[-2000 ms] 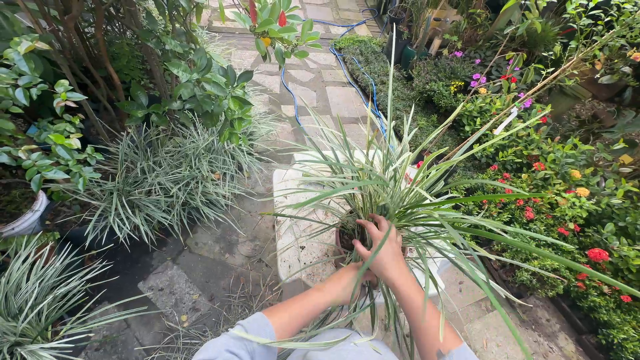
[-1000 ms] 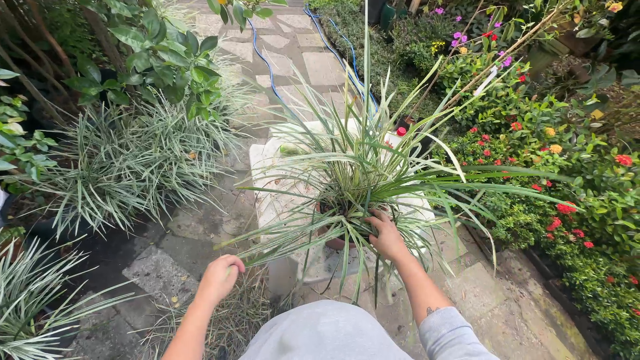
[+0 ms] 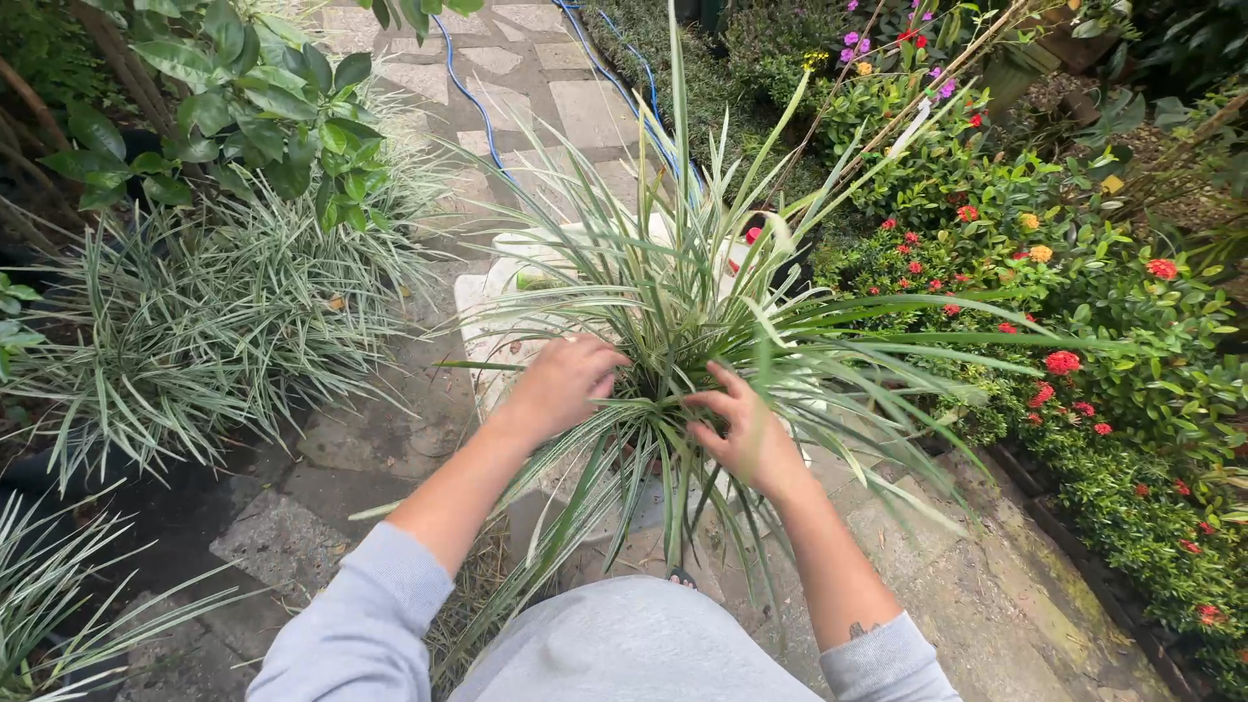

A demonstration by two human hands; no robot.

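Observation:
A large variegated grass-like plant [image 3: 673,322] with long arching leaves stands on a white table [image 3: 478,322], its pot mostly hidden under the leaves. At the left side of the plant's base is my left hand [image 3: 570,385], fingers curled in among the leaves; whether it grips any is unclear. My right hand [image 3: 746,429] is at the right of the base, its fingers apart and touching or just above the leaves. A green object [image 3: 534,281] lies on the table behind the leaves.
More variegated grass clumps [image 3: 224,302] grow on the left below a leafy shrub [image 3: 253,107]. Blue hoses [image 3: 473,102] run along the stone paving [image 3: 595,112]. A flower bed with red blooms [image 3: 1063,363] borders the right side. Dry clippings [image 3: 468,604] lie on the ground by the table.
My left hand has come from the lower left, away from the plant, to the plant's base. My right hand stays near the base, its fingers now spread.

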